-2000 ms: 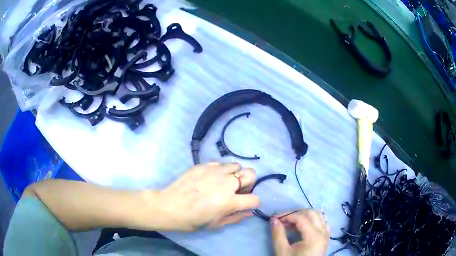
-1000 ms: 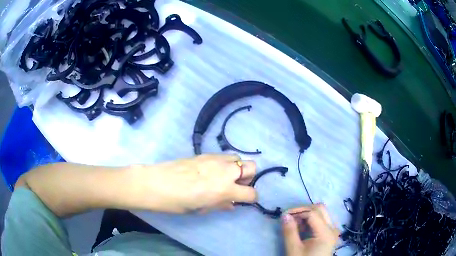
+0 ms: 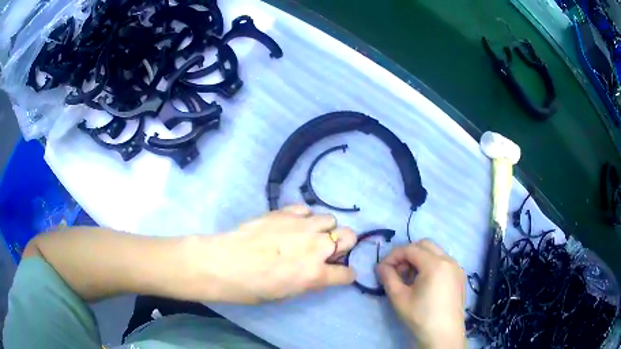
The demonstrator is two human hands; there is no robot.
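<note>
A black padded headband (image 3: 340, 123) lies as an arch on the white foam sheet (image 3: 286, 88). A C-shaped black piece (image 3: 314, 180) lies inside the arch. My left hand (image 3: 286, 255) grips the left side of a black yoke (image 3: 368, 236) below the headband. My right hand (image 3: 425, 286) is at the yoke's right side, thumb and forefinger pinched together. A thin dark wire (image 3: 409, 225) runs from the headband's right end down to my right fingers. What the fingertips pinch is mostly hidden; it appears to be the wire.
A heap of black yokes (image 3: 136, 75) lies in clear plastic at upper left. A white-headed mallet (image 3: 501, 177) lies at right beside a tangled pile of thin black pieces (image 3: 551, 293). The green belt (image 3: 422, 48) beyond carries a headband assembly (image 3: 528, 85). A blue bin (image 3: 30, 198) is at left.
My right hand has moved up and closer to the yoke's open side, and less of the wire shows. My left hand still holds the yoke. The assembly on the belt has shifted right.
</note>
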